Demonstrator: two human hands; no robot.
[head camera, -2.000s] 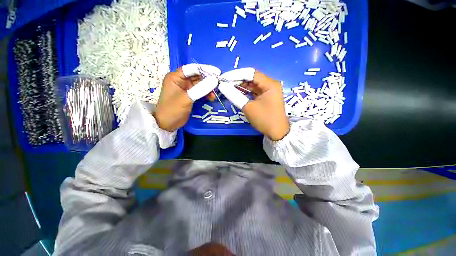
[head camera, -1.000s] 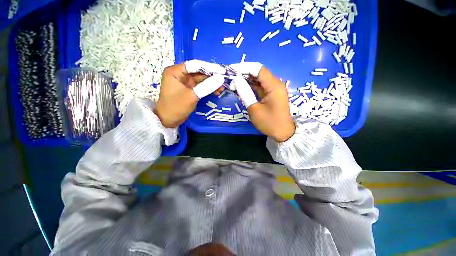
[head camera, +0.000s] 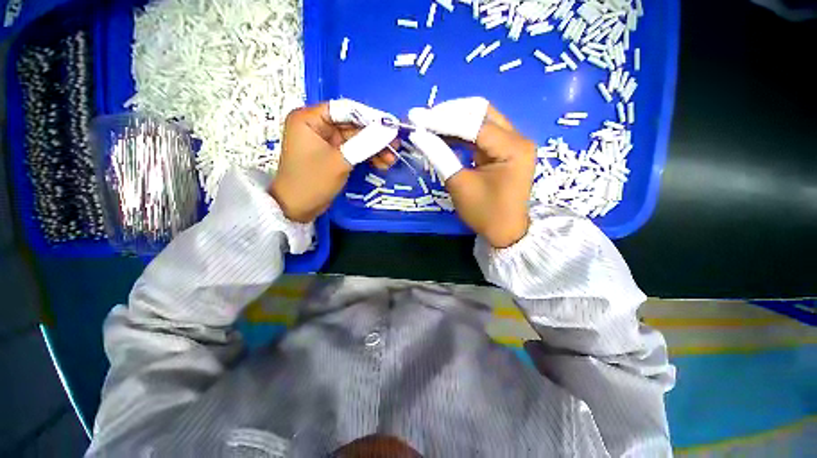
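My left hand (head camera: 315, 159), in white finger cots, pinches thin metal pins (head camera: 405, 156) between thumb and fingertips. My right hand (head camera: 491, 170), also in finger cots, meets it fingertip to fingertip, closed on the right end of a thin pin or small piece; which one is too small to tell. Both hands are above the lower part of the right blue tray (head camera: 649, 192). Short white sleeves (head camera: 587, 174) lie loose in that tray, densest at the upper right and lower right. Some sleeves below the hands are partly hidden by them.
Left of the right tray, a blue tray holds a dense heap of white pieces (head camera: 219, 76). A clear box of silver pins (head camera: 150, 183) stands beside it. Dark metal parts (head camera: 61, 143) lie in the far-left tray. A dark bench surface (head camera: 739, 170) is at the right.
The fingertips have stayed together while the right hand's fingers have shifted and turned slightly. The pins at the fingertips now show at a different angle. The camera view has shifted a little.
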